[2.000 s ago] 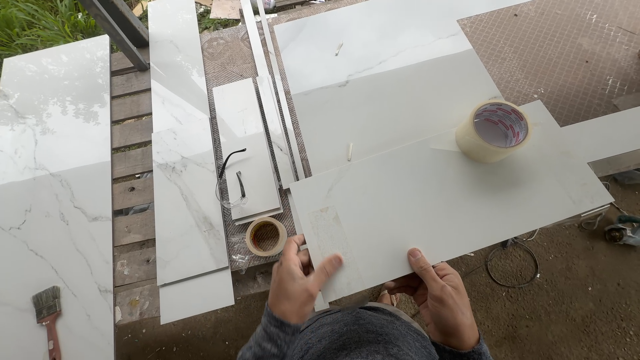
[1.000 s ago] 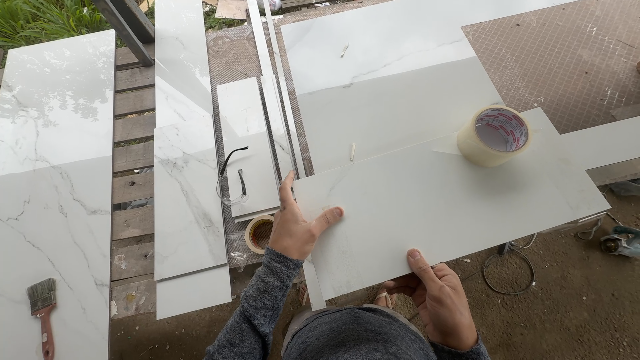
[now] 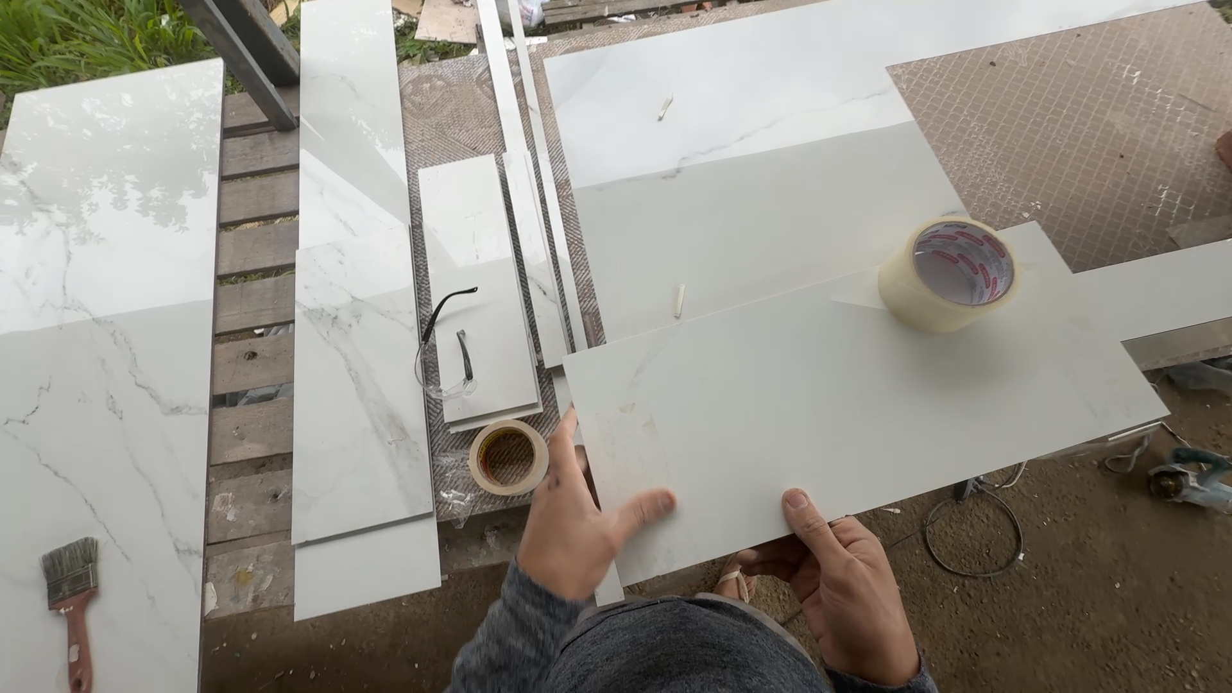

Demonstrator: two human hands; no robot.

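A white marble-look tile piece (image 3: 770, 414) lies slanted in front of me, partly over a larger tile panel (image 3: 751, 221). My left hand (image 3: 582, 520) is at its left end, thumb on the top face, fingers along the edge. My right hand (image 3: 847, 587) grips the near edge with the thumb on top and the fingers hidden beneath. On the far right part of the piece stands a wide roll of clear tape (image 3: 948, 274), a strip of it reaching left onto the tile. Just left of my left hand is a smaller roll of tape (image 3: 508, 458).
Safety-type clear glasses (image 3: 445, 356) with dark temples rest on a narrow tile (image 3: 481, 231). A paintbrush (image 3: 72, 606) lies on the large left tile (image 3: 106, 385). Wooden pallet slats (image 3: 255, 308) show between tiles. A power tool (image 3: 1189, 481) and a looped cable (image 3: 974, 534) are at the lower right.
My left hand first moved up the tile's left edge, then slightly back down, its thumb staying on the top face. The right hand has hardly moved.
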